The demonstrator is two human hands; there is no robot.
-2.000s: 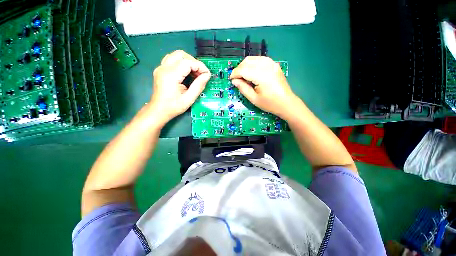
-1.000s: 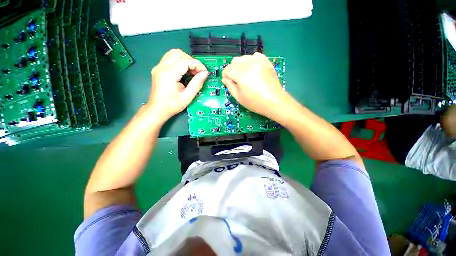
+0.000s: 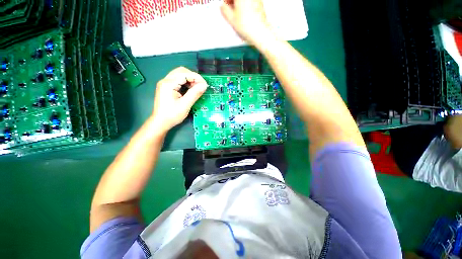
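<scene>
A green circuit board panel with blue and black parts lies on a black board holder in front of me. My left hand is at the panel's upper left corner, thumb and forefinger together; whether something small is between them cannot be seen. My right hand is over the white component sheet, which has rows of red marks on its upper part. Its fingertips are near the top edge of the picture, and I cannot tell if they grip anything.
Stacked boards lean at the left, with a small separate board beside them. A black mass of spare holders stands at the right. Beyond it are a red stool and another person's sleeve.
My right hand has left the panel and reached forward over the white sheet. My left hand has stayed at the panel. The view has shifted, showing more of the sheet's red marks.
</scene>
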